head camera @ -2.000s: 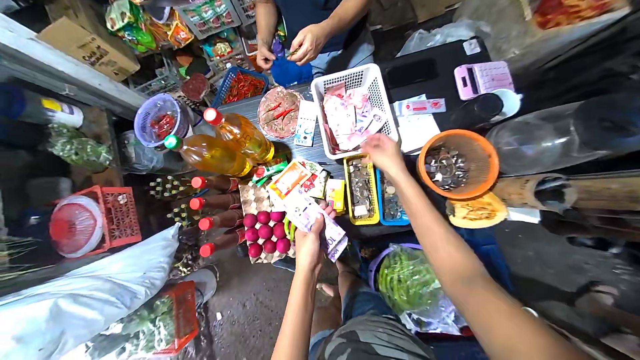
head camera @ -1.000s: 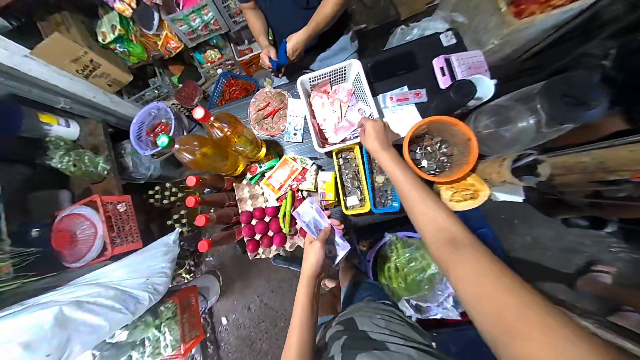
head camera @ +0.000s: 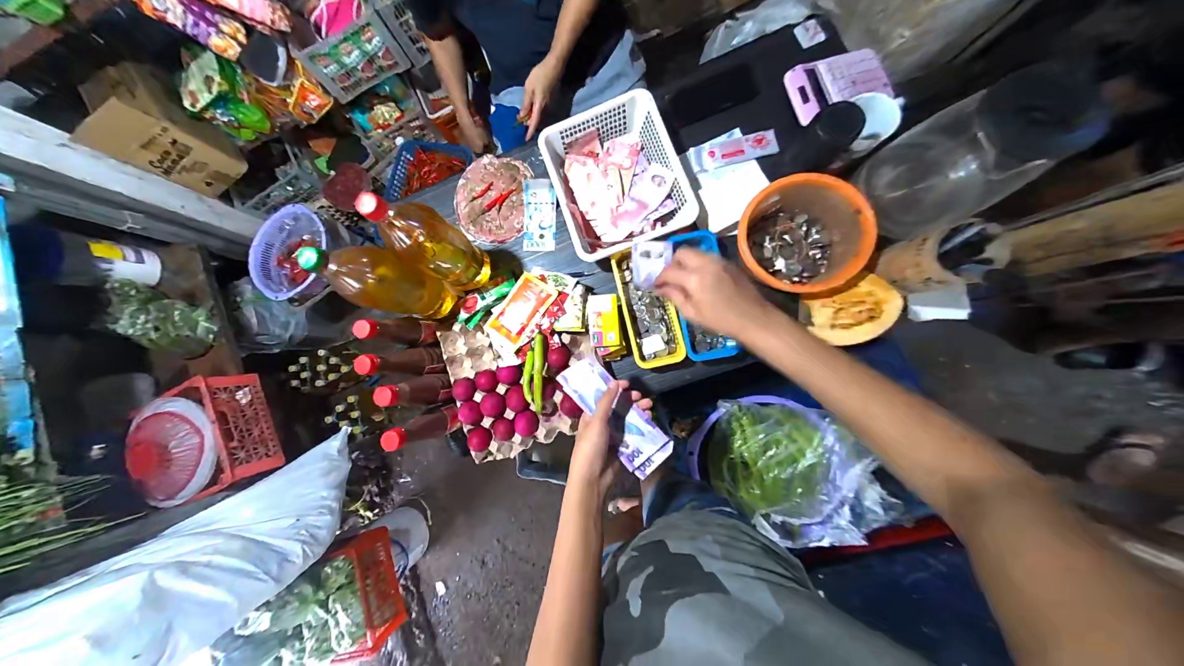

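Observation:
My left hand (head camera: 606, 421) is closed around purple banknotes (head camera: 643, 444), just right of a carton of magenta eggs (head camera: 502, 428). My right hand (head camera: 703, 287) pinches another purple banknote (head camera: 651, 263) over a yellow basket of coins (head camera: 649, 319) and a blue basket (head camera: 710, 344) beside it. Behind that hand stands a white plastic basket (head camera: 685, 205) with pinkish banknotes (head camera: 615, 185) inside. An orange bowl of coins (head camera: 856, 264) is to its right. A blue banknote (head camera: 539, 215) lies next to a bowl of pinkish food topped with red chillies (head camera: 490, 215).
Two large bottles of yellow oil (head camera: 393, 282) and several red-capped bottles (head camera: 416, 388) stand at the left. A cut squash (head camera: 851, 310) lies below the orange bowl. Greens in plastic (head camera: 772, 458) sit beside my legs. Across the table are another person's hands (head camera: 541, 88).
My right hand has drawn back from the white basket to above the coin baskets, with a purple banknote now in its fingers. My left hand keeps its banknotes.

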